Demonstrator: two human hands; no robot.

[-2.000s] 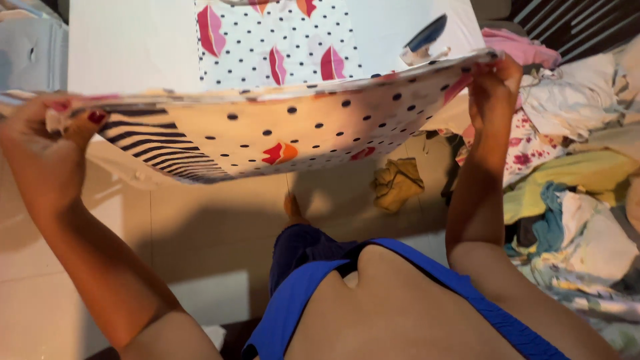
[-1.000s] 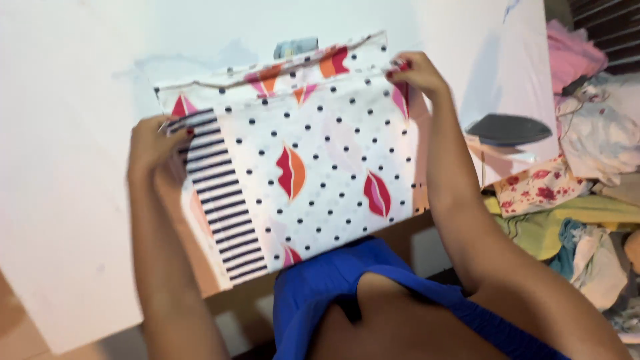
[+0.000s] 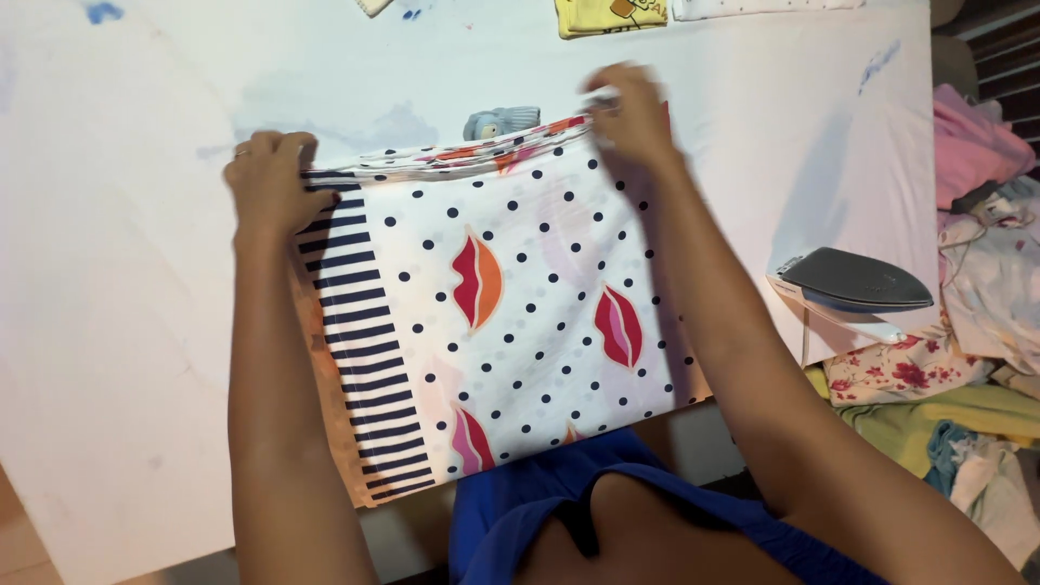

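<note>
A folded white cloth (image 3: 520, 309) with navy dots, printed lips and a navy-striped band lies over the near edge of a table covered in white fabric. Several layers meet along its far edge. My left hand (image 3: 272, 183) grips the far left corner, thumb on the striped band. At the far right corner, my right hand (image 3: 630, 118) pinches the layered edge; its fingertips are blurred. Just beyond the far edge sits a small grey-blue object (image 3: 502, 123), partly hidden by the cloth.
A clothes iron (image 3: 857, 280) rests at the table's right edge, its dark soleplate showing. Folded yellow fabric (image 3: 609, 18) and folded white fabric (image 3: 764, 6) lie at the far side. Heaped clothes, including a floral cloth (image 3: 906, 366), are on the right beside the table (image 3: 122, 325).
The cloth, held up between both hands two seconds ago, has come down onto the table edge. Since one second ago its far layers have drawn closer together. The view has shifted.
</note>
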